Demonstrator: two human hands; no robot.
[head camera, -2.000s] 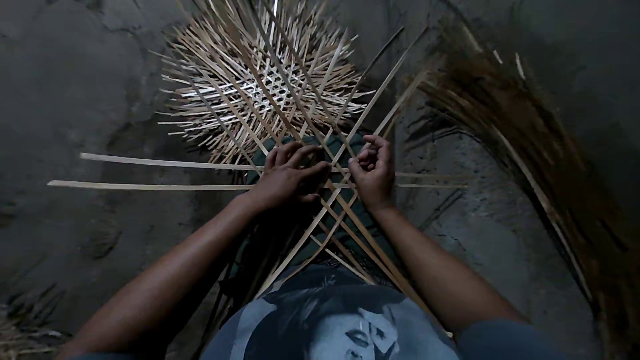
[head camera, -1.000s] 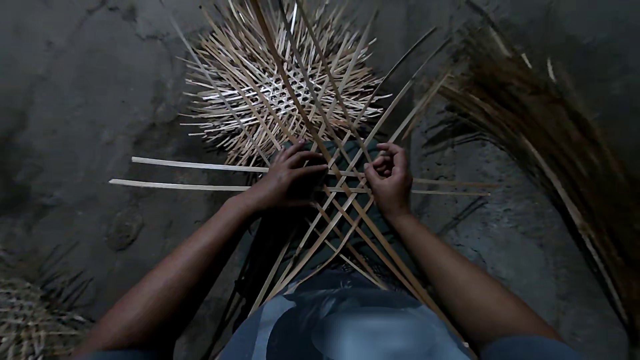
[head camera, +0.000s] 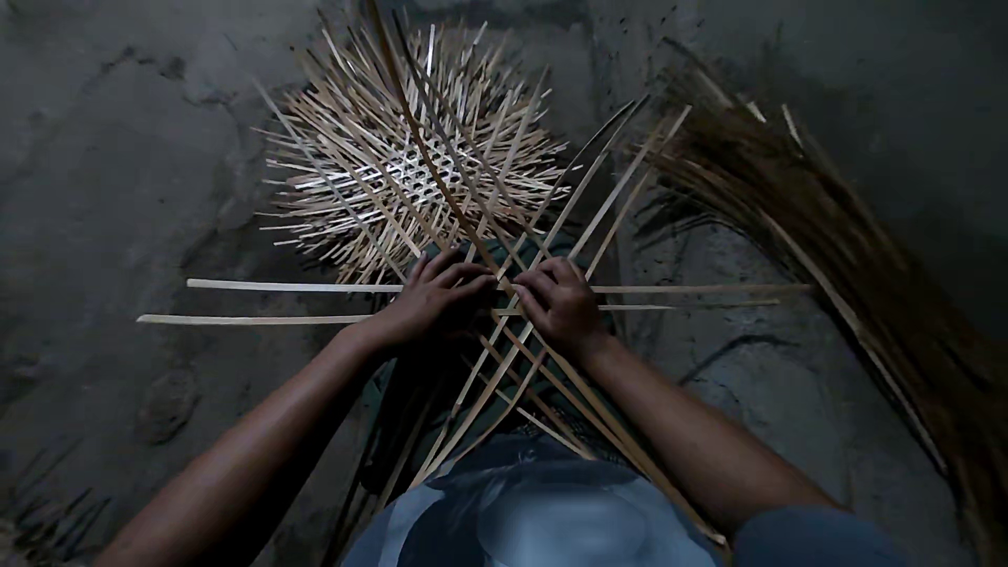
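Several thin, flat strips, bamboo-like, cross in an open weave (head camera: 516, 323) over my lap. Two pale strips (head camera: 295, 286) run sideways through it, and others slant up and down. My left hand (head camera: 441, 295) lies palm down on the left of the crossing, fingers bent over the strips; its thumb is hidden. My right hand (head camera: 557, 303) is at the right of the crossing, fingers curled and fingertips pinching the strips near the middle. A browner strip (head camera: 417, 130) slants from the top down to between both hands.
Beyond my hands a round stack of woven open-mesh pieces (head camera: 421, 169) with loose strip ends lies on the concrete floor (head camera: 102, 197). A long bundle of brown strips (head camera: 858, 260) curves down the right side. Another heap of strips (head camera: 39, 520) shows at the lower left.
My right hand has moved left toward my left hand, over the crossing, and its raised fingers are now lower on the strips. The left hand stays at the weave's left side.
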